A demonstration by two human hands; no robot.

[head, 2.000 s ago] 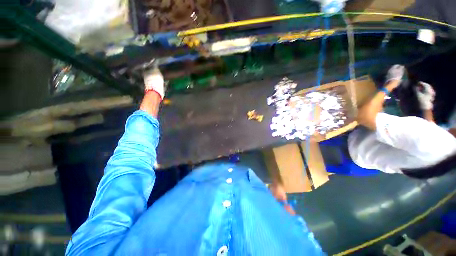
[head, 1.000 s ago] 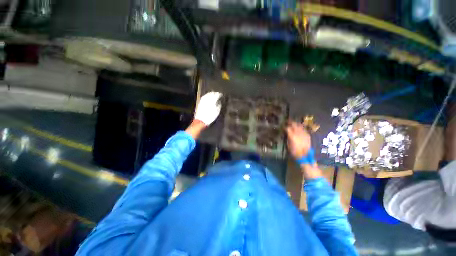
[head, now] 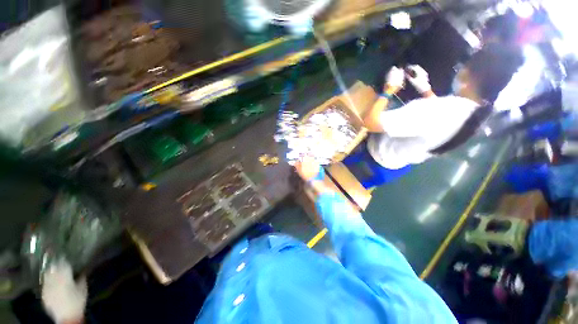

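Observation:
The four-pocket fixture lies flat on the dark bench in front of me, with brown boards or pockets in its four sections. My bare right hand, with a blue wrist strap, is at the near edge of the heap of silver metal parts. The fingertips blend into the heap, so I cannot tell whether they hold a part. My left hand, in a white glove, is blurred at the lower left, away from the fixture. Its fingers are not clear. Small brass-coloured parts lie between the fixture and the heap.
The cardboard tray lies under the silver heap. Green boards stand along the bench's far edge. A parts bin is above the bench. A co-worker in white works at the right. A stool stands on the floor.
The view has turned to the right. My right hand has moved from beside the fixture to the silver heap. My left hand has left the fixture's left side and moved out to the left.

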